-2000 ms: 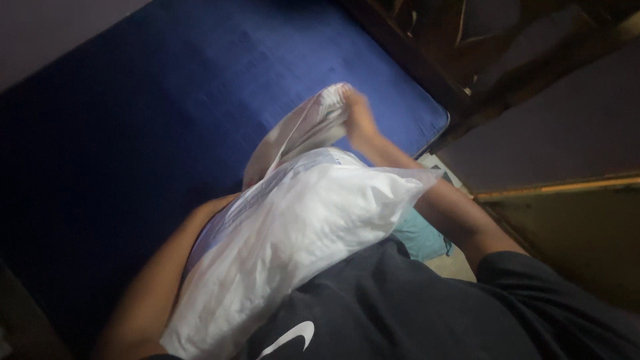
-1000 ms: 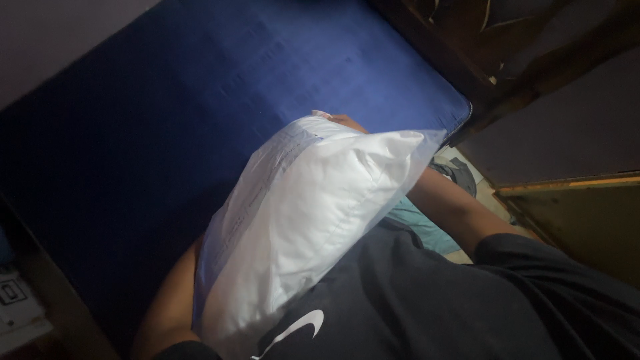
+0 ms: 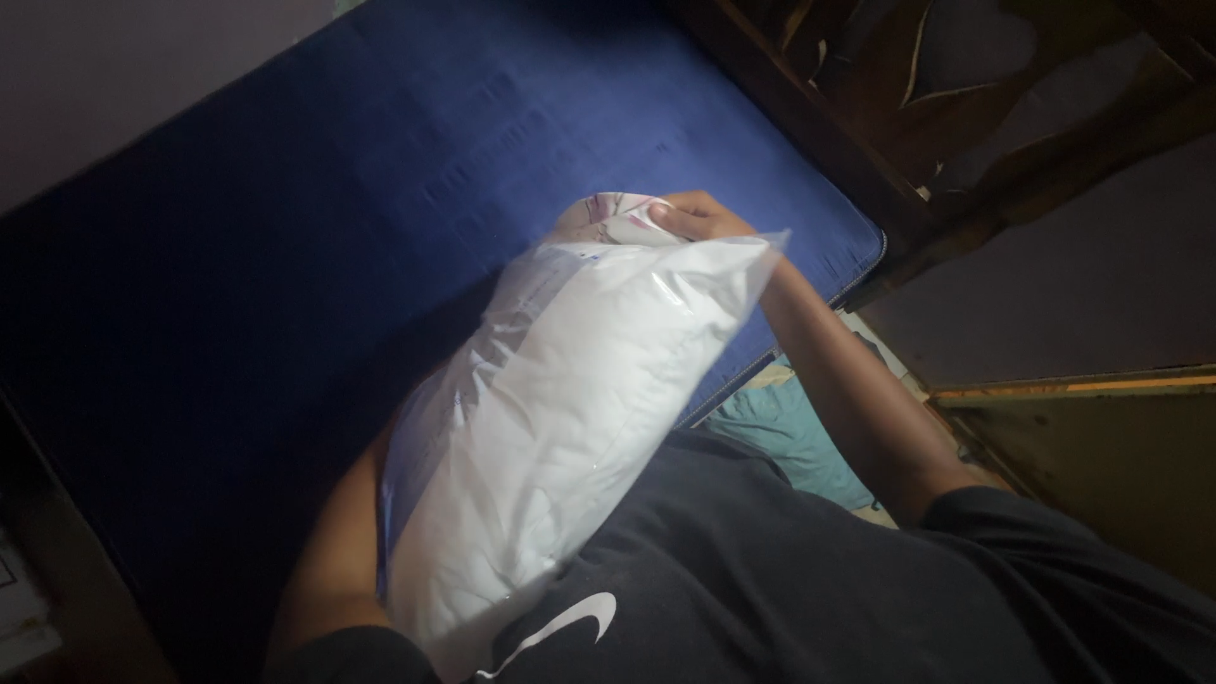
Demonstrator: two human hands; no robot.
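Note:
A white pillow in clear plastic wrapping leans against my chest, tilted toward the upper right. Beyond its top end, my right hand grips a bunched pale cloth with pinkish marks, thumb on top. My left forearm runs behind the pillow's left side; the left hand is hidden behind it. The wrapping bears some print along its left side.
A blue mattress lies under and beyond my arms. A dark carved wooden headboard or frame stands at the right. Teal cloth lies below the mattress corner. White boxes or papers show at the lower left.
Two seconds ago the pale cloth stood raised higher beyond the pillow; one second ago it was mostly hidden. Now it shows bunched in my right hand, and the pillow is tilted more upright.

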